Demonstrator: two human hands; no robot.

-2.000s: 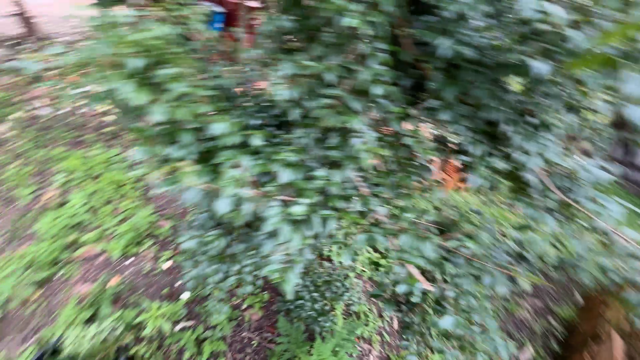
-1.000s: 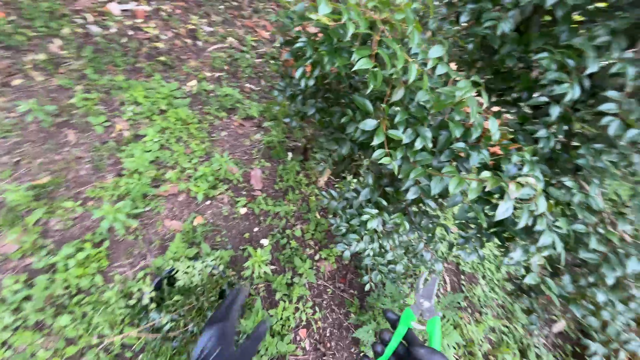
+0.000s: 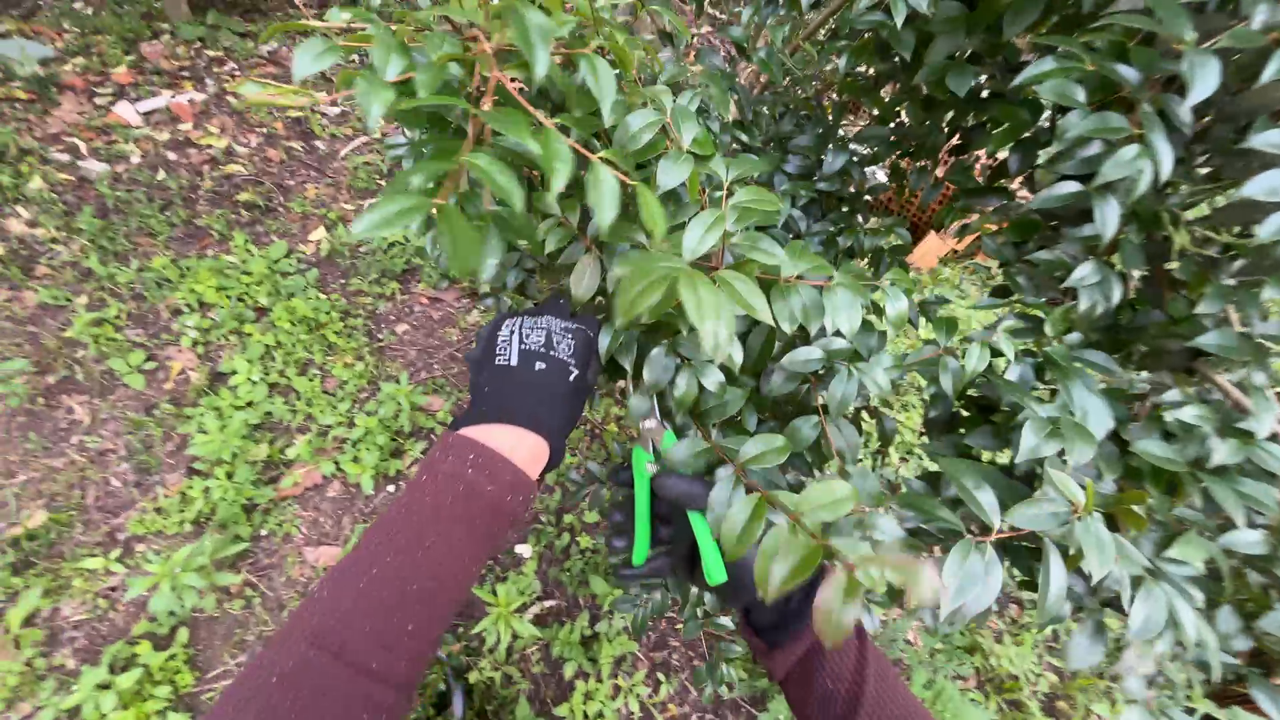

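My left hand (image 3: 535, 370), in a black work glove with printing on its back, reaches into the lower left side of a leafy green shrub (image 3: 740, 290). Its fingertips are hidden behind leaves, so what they touch cannot be seen. To its lower right, my right hand (image 3: 690, 530), also in a black glove, holds pruning shears (image 3: 643, 500) with bright green handles. The handles are spread apart and the metal blades point up among the leaves, their tips partly hidden. Leafy twigs hang in front of the right hand and wrist.
Low green weeds (image 3: 270, 350) and bare soil with dry leaves spread on the left. Pale and reddish fragments (image 3: 155, 105) lie at the upper left. Behind the foliage at the right is an orange-brown perforated object (image 3: 915, 210). Dense branches fill the right side.
Both hands have moved up and forward to the shrub; a second ago they were low in view, short of it. The shears were in my right hand then too.
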